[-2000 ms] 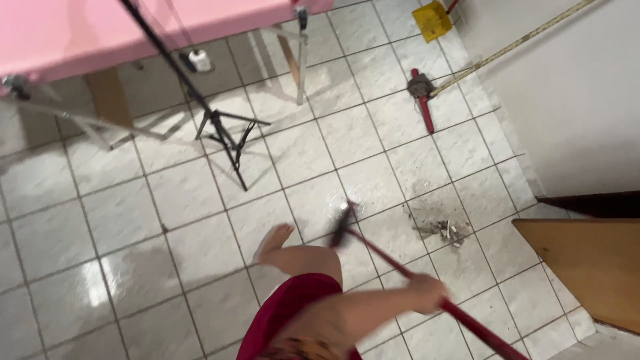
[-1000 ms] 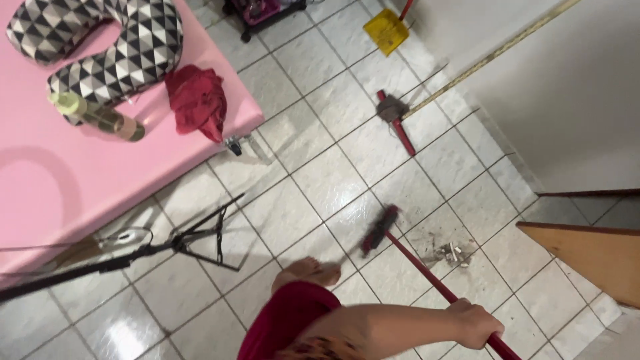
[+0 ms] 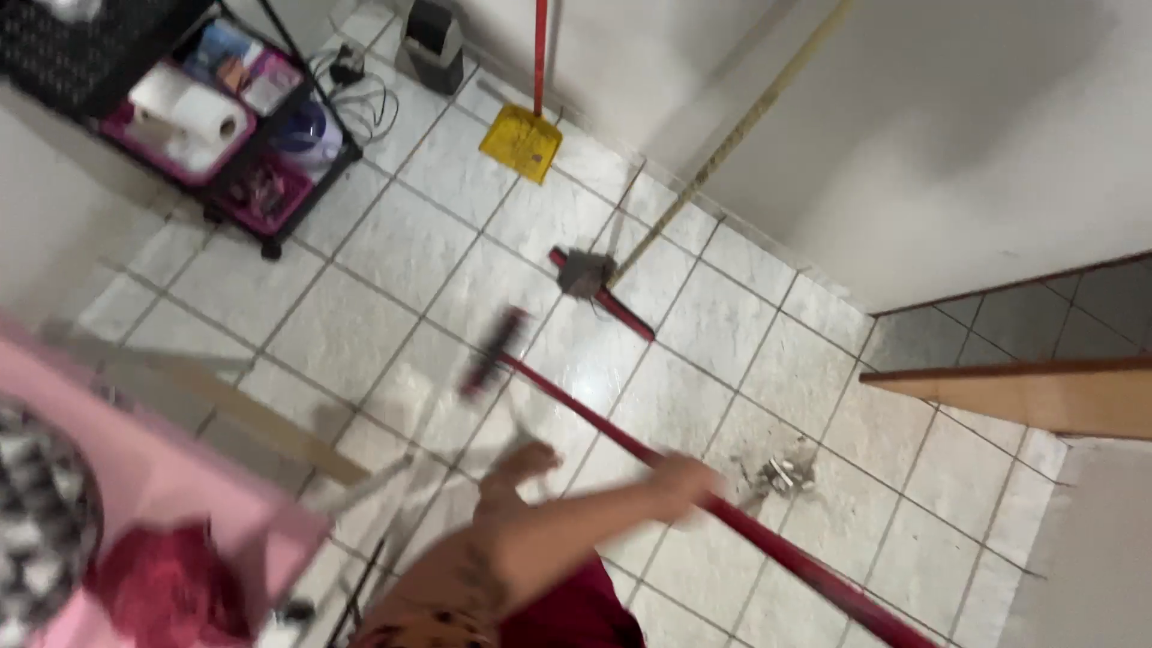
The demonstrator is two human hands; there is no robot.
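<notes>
My left hand (image 3: 684,486) is closed around the red handle of a push broom (image 3: 585,414), with the arm stretched across from the lower left. The broom's dark, blurred head (image 3: 493,354) is over the white tiles beyond my bare foot (image 3: 526,461). The handle runs down past the lower right edge; my right hand is out of view. A small pile of debris (image 3: 785,474) with pale scraps and dark dust lies on the floor right of my left hand. A red squeegee (image 3: 625,313) with a grey cloth (image 3: 585,273) bunched on it stands farther off.
A yellow dustpan (image 3: 522,142) with a red handle stands by the wall. At upper left are a black trolley (image 3: 342,162) with trays, cables and a small bin (image 3: 434,54). A pink-covered table (image 3: 270,531) is at lower left, a wooden door edge (image 3: 1017,391) at right.
The view has swung, bringing the trolley and bin more fully into sight. My left hand keeps hold of the broom handle, and the broom head is now farther from the debris pile.
</notes>
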